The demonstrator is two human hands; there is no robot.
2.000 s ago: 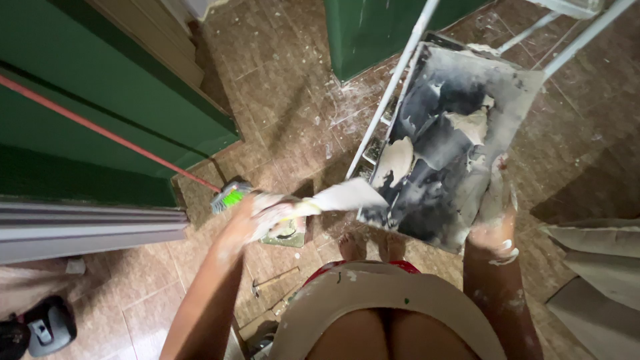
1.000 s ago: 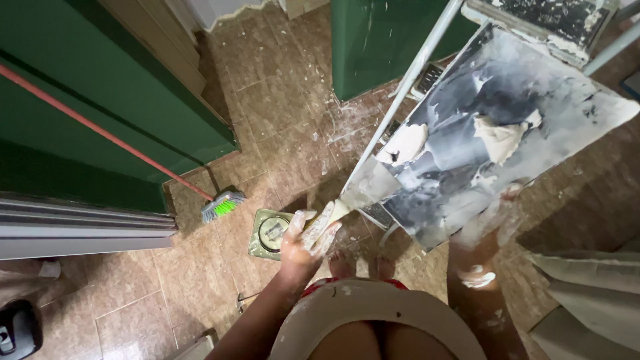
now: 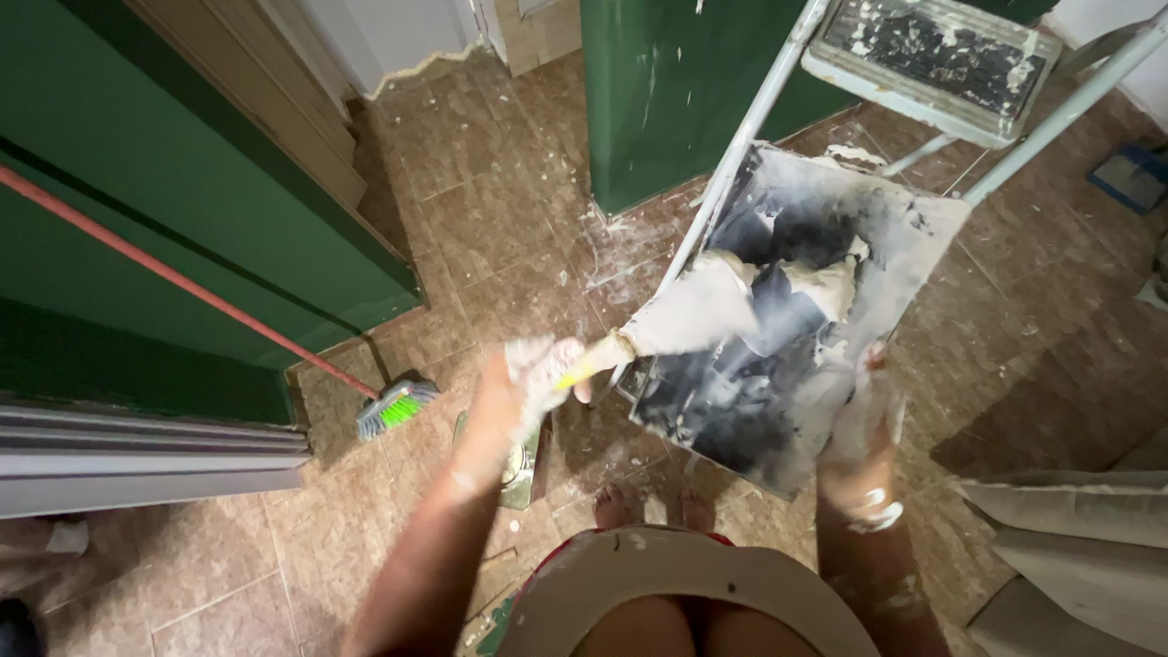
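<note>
My left hand (image 3: 547, 370), smeared with white compound, grips the yellowish handle of a putty knife (image 3: 693, 310). The wide blade is coated white, somewhat blurred, and lies over the left part of a dark, smeared board (image 3: 730, 411). Lumps of white compound (image 3: 826, 283) sit on the board just right of the blade. My right hand (image 3: 867, 411), also smeared white, holds the board at its lower right edge; part of its fingers is hard to make out. The board is tilted in front of a stepladder (image 3: 757, 119).
The ladder's spattered top step (image 3: 931, 64) is beyond the board. A broom (image 3: 397, 406) with a red handle leans at the green wall (image 3: 182, 182). A metal tin (image 3: 520, 465) stands on the tiled floor below my left forearm. Folded light fabric (image 3: 1077, 520) is at the right.
The blade, at the board's left edge one second ago, now lies farther over the board against the compound. The board's tilt has changed in my right hand. The view has shifted.
</note>
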